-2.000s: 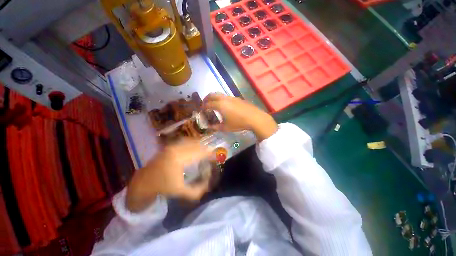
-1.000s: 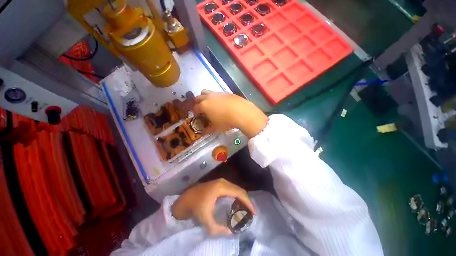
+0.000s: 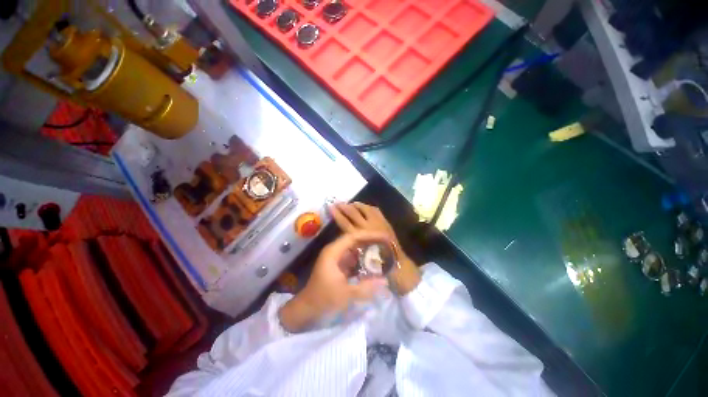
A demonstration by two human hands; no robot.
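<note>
My left hand (image 3: 330, 279) holds a round metal watch case (image 3: 374, 260) between thumb and fingers; its pale inside faces up. My right hand (image 3: 363, 219) is just behind it, partly hidden by the left, with its fingertips at the machine's front edge, right of the red button (image 3: 308, 225). I see nothing held in it. Another round watch case (image 3: 262, 184) sits in the seat of the orange-brown press fixture (image 3: 227, 221). No hand touches that case.
The yellow press cylinder (image 3: 167, 112) stands behind the fixture. A red-orange tray (image 3: 380, 105) with round units lies at the back. Black cable crosses the green bench (image 3: 497, 233). Loose metal cases (image 3: 654, 266) lie at right, stacked trays (image 3: 101, 287) at left.
My right hand has left the fixture and come to the machine's front edge, uncovering the case in the seat. My left hand, still holding its case, is now beside it. The view has shifted.
</note>
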